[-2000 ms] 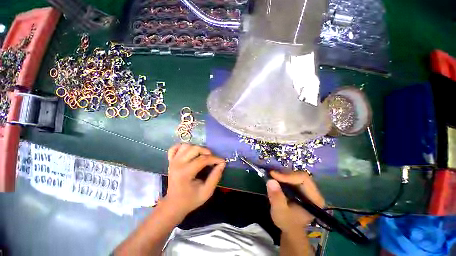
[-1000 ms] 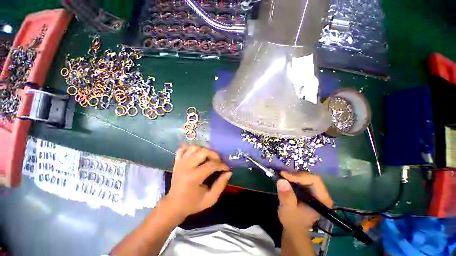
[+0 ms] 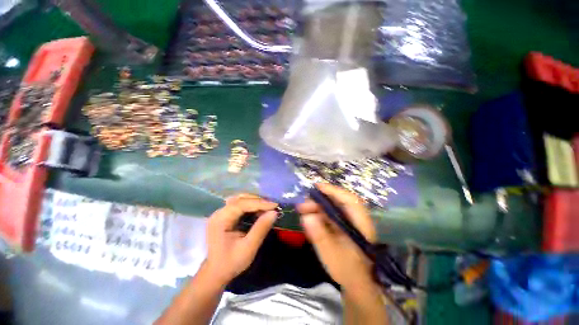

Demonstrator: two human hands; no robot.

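Note:
The frame is blurred. My left hand (image 3: 236, 236) is at the front edge of the bench, its thumb and forefinger pinched together; a tiny bright bit shows at the fingertips, too small to name. My right hand (image 3: 339, 235) holds the black soldering iron (image 3: 357, 236) like a pen; its tip is hidden or blurred. The hands are close together, apart. A thin solder wire (image 3: 202, 187) runs from the reel (image 3: 70, 152) toward my left hand. Tiny terminals (image 3: 365, 181) lie on the blue-purple mat (image 3: 274, 174). A few copper-coloured rings (image 3: 238, 159) lie left of the mat.
A large ring heap (image 3: 149, 120) is at left. The cloudy hood (image 3: 327, 120) stands over the mat, with a round tub (image 3: 419, 132) and slim silver tool (image 3: 458, 172) right of it. Red-orange tray (image 3: 66, 82) far left, printed sheet (image 3: 105, 235) lower left, blue bag (image 3: 530, 285) lower right.
My right hand and the iron have moved left, closer to my left hand, and the iron stands steeper. The left hand stays pinched. The whole view has shifted and blurred.

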